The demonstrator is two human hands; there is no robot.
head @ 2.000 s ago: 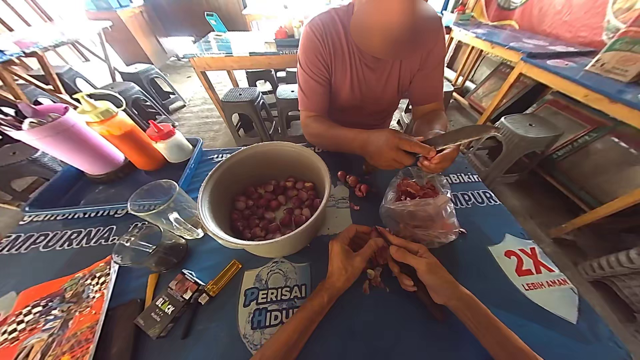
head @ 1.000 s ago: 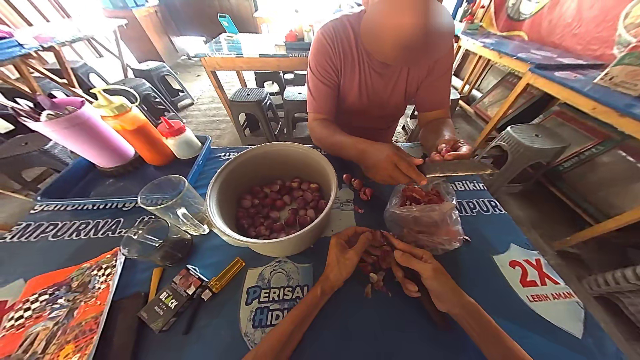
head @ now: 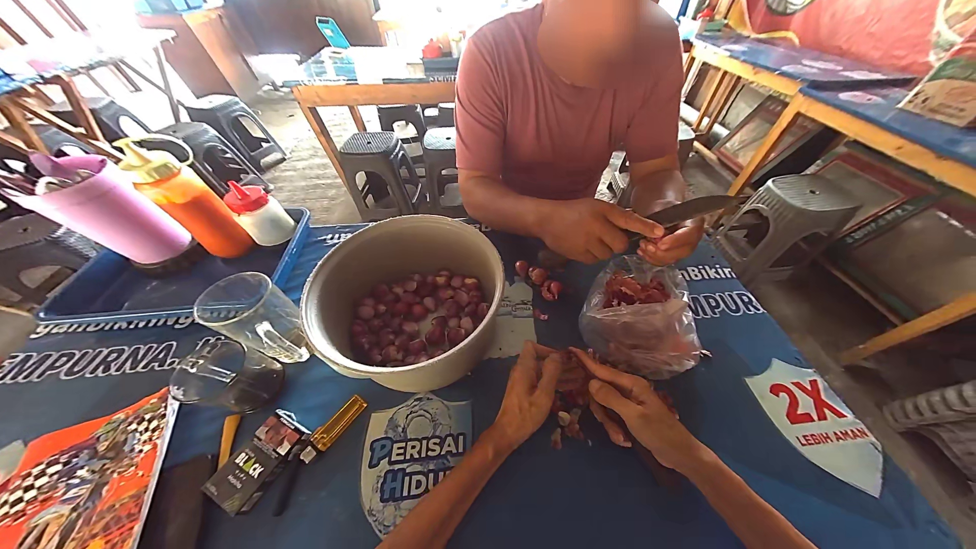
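Note:
My left hand and my right hand nearly meet over a small pile of shallot skins on the blue table cover. Reddish skins show between my fingers; whether a shallot is in them cannot be told. Left of my hands, a large metal pot holds many peeled shallots. A clear plastic bag of red skins stands just beyond my right hand. A few shallots lie between pot and bag. Across the table, a person holds a knife and a small piece over the bag.
Two glass mugs stand left of the pot. A cigarette box, a gold lighter, a magazine and a dark knife-like blade lie at the near left. A blue tray holds squeeze bottles and a pink container.
The other person's knife has swung from low over the bag to higher up, pointing right. My hands have stayed over the skins, with small finger movements.

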